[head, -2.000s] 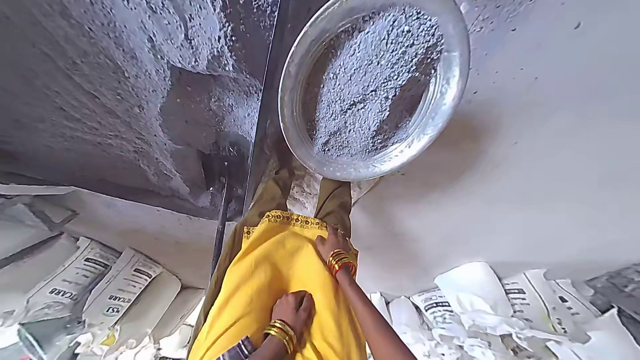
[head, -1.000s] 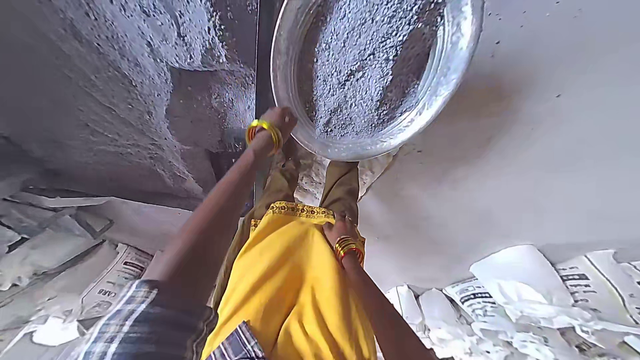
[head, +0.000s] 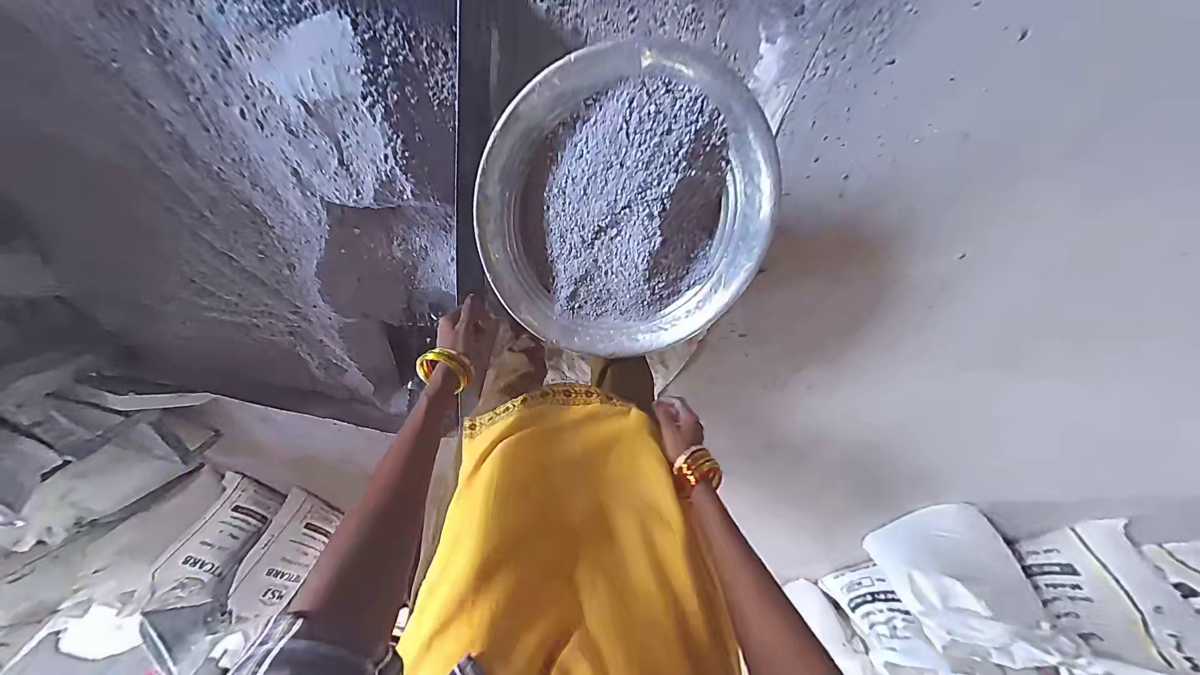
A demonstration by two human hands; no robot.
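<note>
A round metal basin (head: pixel 502 234) holds a heap of grey, grainy powder (head: pixel 614 202), with darker patches along its right side. Below and left of its rim is my left hand (head: pixel 466 333), bangles at the wrist, beside the edge of a dark upright panel (head: pixel 473 150); whether it grips that edge cannot be told. My right hand (head: pixel 677 427), also with bangles, is curled at the right side of the yellow garment (head: pixel 581 525), near its patterned hem, and seems to touch the cloth. What its fingers hold is hidden.
Left of the panel, pale powder (head: pixel 319 122) lies spread over a dark surface. Printed white sacks (head: pixel 1087 581) are stacked at the lower right, and more sacks (head: pixel 220 539) lie at the lower left. A grey floor (head: pixel 984 328) spreads to the right, with grit near the top.
My left hand has moved from the lap up toward the basin's rim, then down beside the panel edge. My right hand stays at the yellow garment. The view has shifted.
</note>
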